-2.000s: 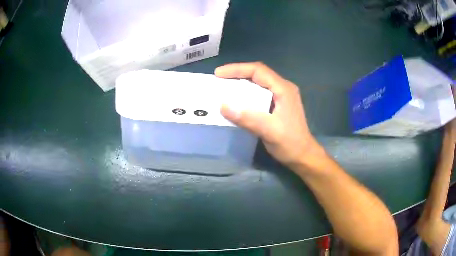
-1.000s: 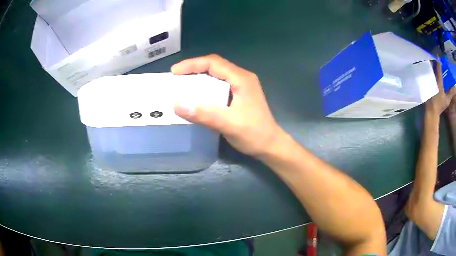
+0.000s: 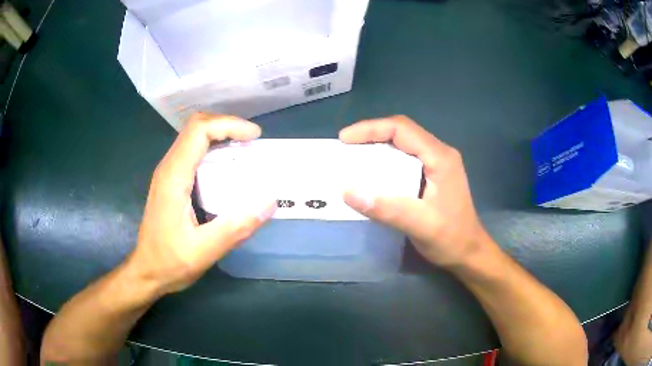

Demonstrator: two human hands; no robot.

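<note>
The oblong appliance (image 3: 307,168) stands upright on the green table in front of me. It has a white top with two small dark oval marks and a frosty bluish translucent body below. My left hand (image 3: 179,207) grips its left end, thumb on the front edge beside the left mark. My right hand (image 3: 422,193) grips its right end, thumb on the front edge right of the marks. Fingertips of both hands lie on the back edge. The open white retail carton (image 3: 250,86) lies just behind, its pale inside showing.
A blue and white carton (image 3: 579,157) is at the right. Dark cables and small parts (image 3: 608,28) lie at the far right. The green table's (image 3: 457,64) curved edge runs along the bottom. Parts of other people's arms show at both side edges.
My left hand has come into view and taken hold of the appliance's left end. My right hand keeps its grip on the right end. The camera view has shifted.
</note>
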